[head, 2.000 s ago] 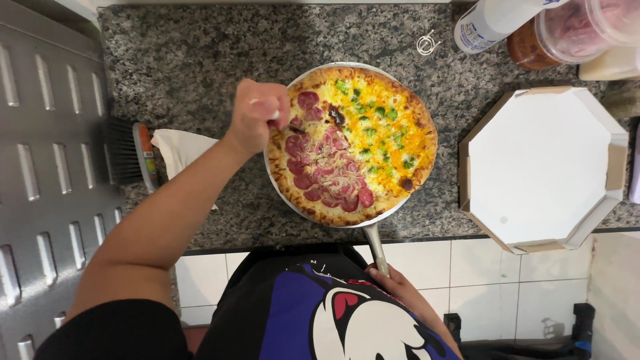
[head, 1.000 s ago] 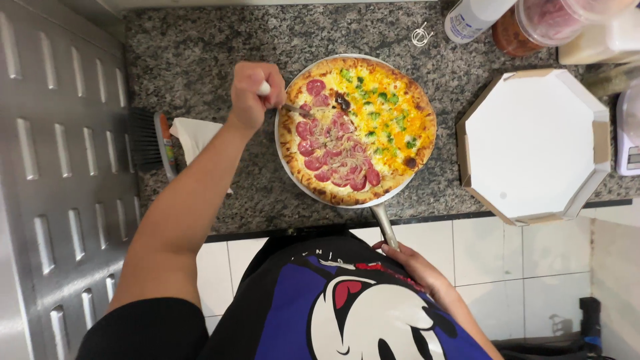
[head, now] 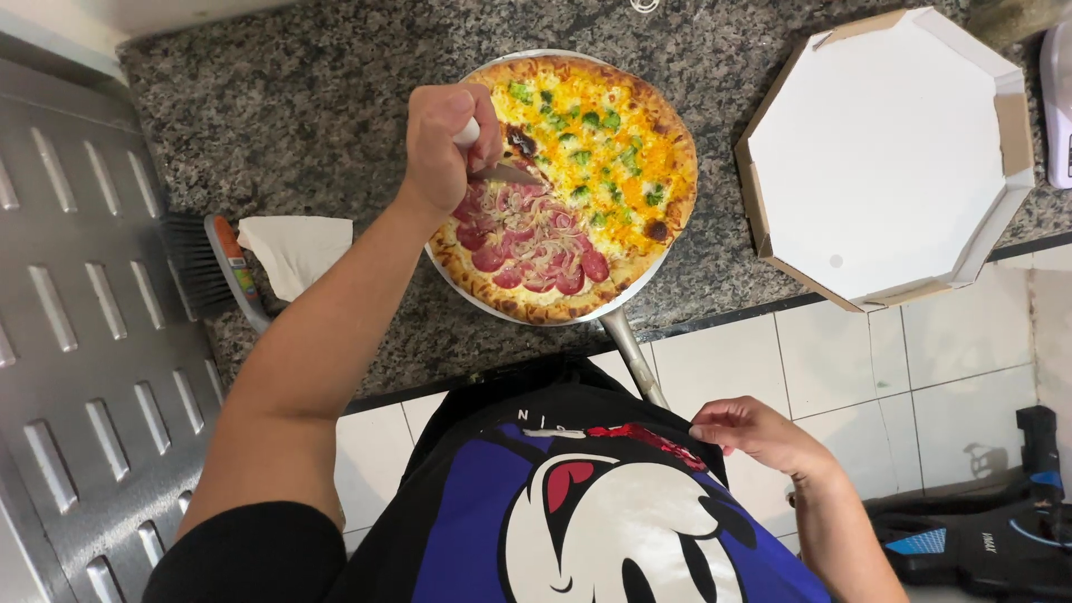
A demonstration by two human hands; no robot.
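My left hand (head: 452, 146) is closed around the white handle of a knife (head: 509, 173), whose blade lies over the pizza's left half. The pizza (head: 620, 201) rests on a round metal pan with a long handle (head: 630, 352); one half carries sliced sausage and onion, the other broccoli and yellow cheese. My right hand (head: 745, 431) is beside the shirt, off the pan handle, with its fingers bent and nothing visible in them.
An open octagonal cardboard box (head: 875, 159) stands on the granite counter (head: 335, 100) at the right. A brush (head: 226, 264) and a white paper napkin (head: 301, 251) lie at the left, near a slotted metal panel (head: 92, 293).
My right hand has let go of the pan handle and moved away from it. The knife in my left hand has moved from the pizza's left edge toward its middle. The view has shifted closer.
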